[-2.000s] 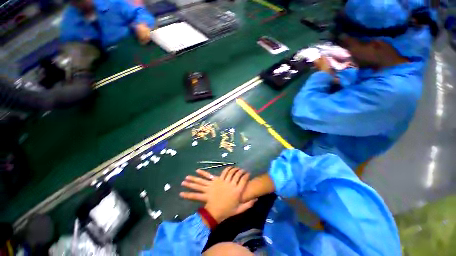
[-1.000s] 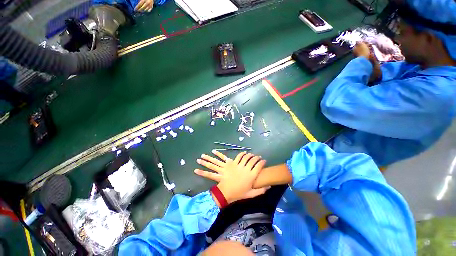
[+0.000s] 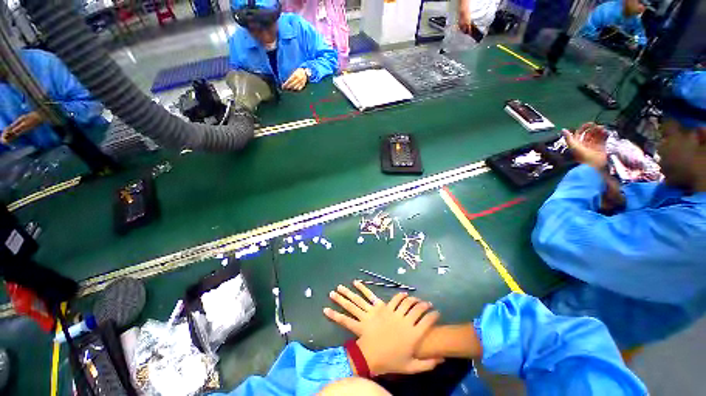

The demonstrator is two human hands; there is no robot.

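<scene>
My left hand, with a red band at its wrist, lies over the back of my right hand near the bench's near edge. The right hand's spread fingers point left; both hands look empty. Dark tweezers lie on the green bench just beyond the fingers. Thin tan and pale parts lie in a loose pile farther out, with a second small pile to its right. Small white scraps lie to the left, some on a blue strip.
At left are a black bin with white contents, a clear bag and a round dark pad. Black handset housings lie on the green surface beyond the rail. A worker in blue sits at right. A grey hose hangs upper left.
The view has tilted up and shows more of the far side. My hands stay one over the other, at the same place by the tweezers. The neighbouring worker's hand has lifted.
</scene>
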